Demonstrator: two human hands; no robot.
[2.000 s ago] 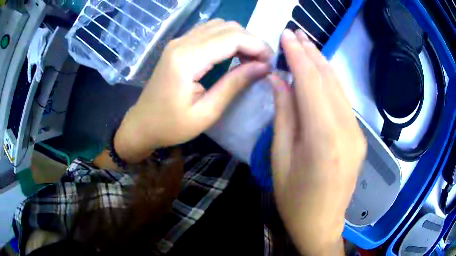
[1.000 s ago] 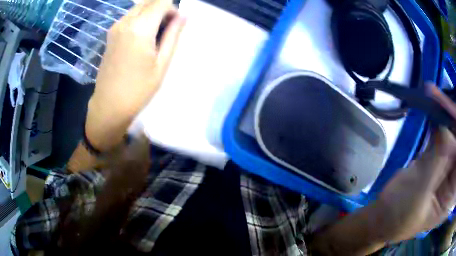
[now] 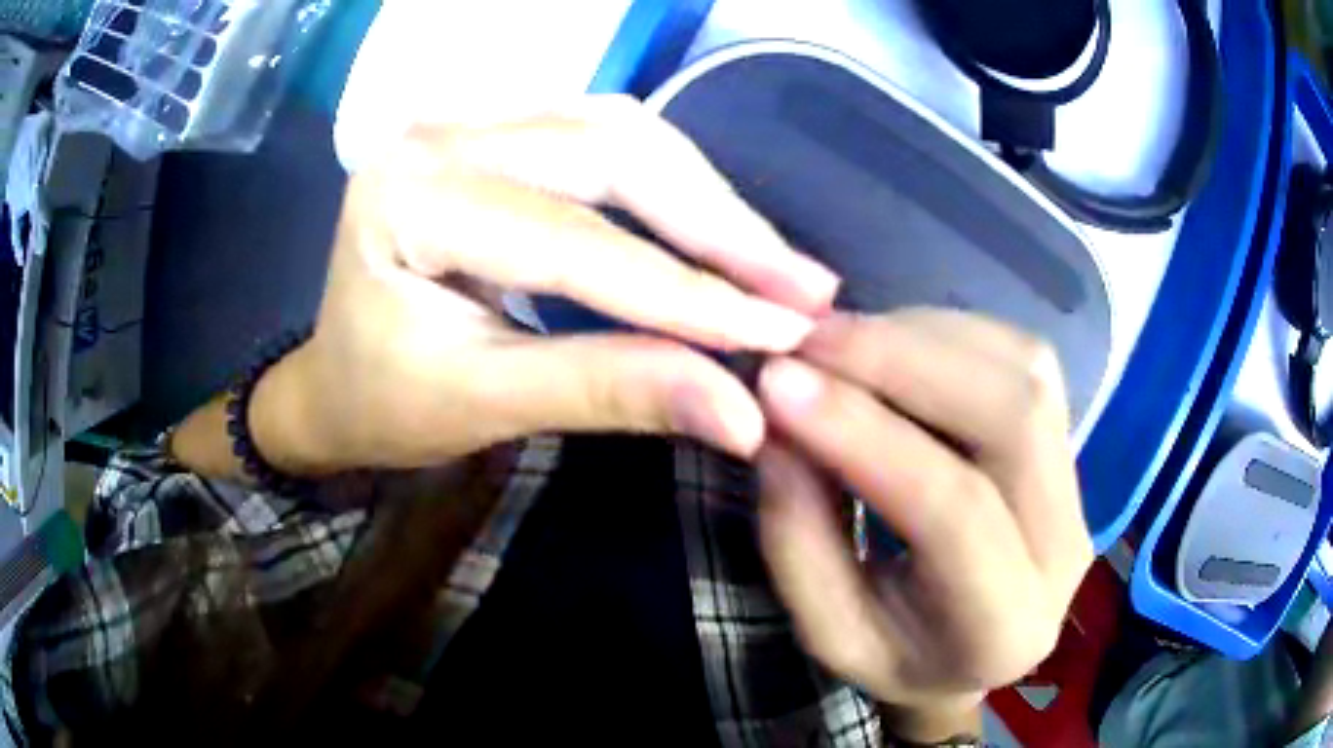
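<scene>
My left hand (image 3: 483,307) reaches in from the left and my right hand (image 3: 936,497) from the lower right. Their fingertips meet over the near side of the dark oval base (image 3: 936,234). A small piece of a dark thing, likely a black strip (image 3: 744,364), shows pinched between the fingers; most of it is hidden. The base has a pale rim and one darker strip along its far long edge. It lies in the blue tray (image 3: 1155,424); my hands cover its near part.
Black headphones (image 3: 1023,117) lie beyond the base. A second blue tray (image 3: 1243,636) at the right holds a pale base with two dark strips (image 3: 1254,519). The white liner sheet (image 3: 439,73) is behind my left hand. Bagged strip sheets (image 3: 161,66) are upper left.
My left hand has moved right, off the liner sheet. My right hand has come back from the far right with the dark strip, and the hands now meet. The tray appears higher in view.
</scene>
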